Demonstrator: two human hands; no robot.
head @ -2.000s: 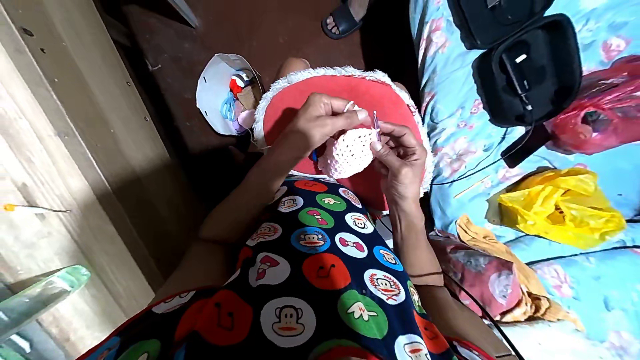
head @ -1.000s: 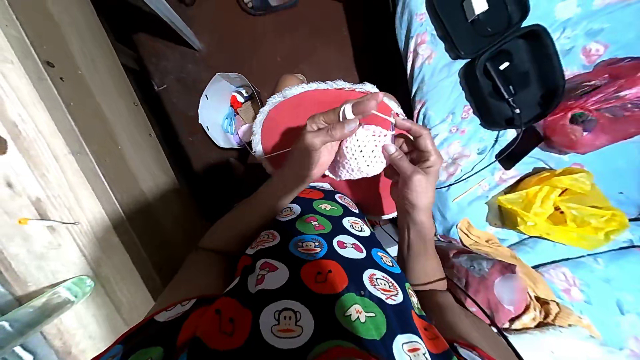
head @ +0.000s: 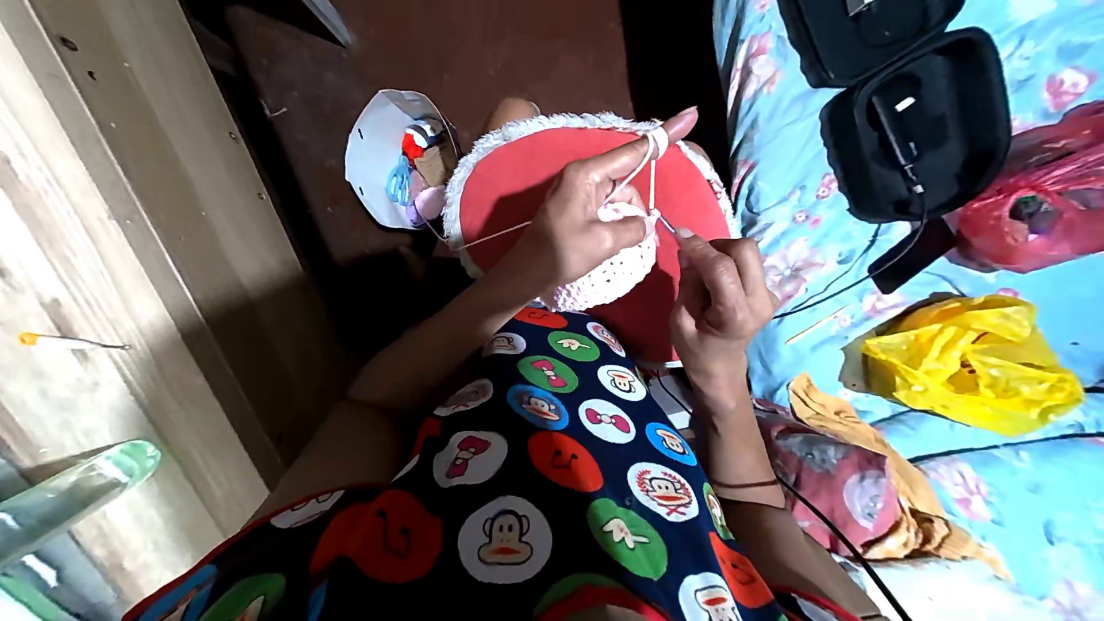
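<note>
My left hand grips a pale pink crocheted piece by its upper edge, thumb against it. Yarn loops round its raised index finger and runs down to the edge of the piece. A strand also trails left from this hand toward a white container. My right hand is closed on a thin crochet hook, whose tip meets the yarn at the right edge of the piece. Most of the hook is hidden in the fingers. Beneath both hands lies a red pad with a fluffy white rim.
The white container at the upper left holds yarn and blue-handled scissors. On the flowered cloth at right are an open black case, a red plastic bag, a yellow plastic bag and a cable. A wooden surface runs along the left.
My left index finger has lifted and stretched out, with the yarn now drawn up over it. My right hand has shifted slightly down, away from the left fingers.
</note>
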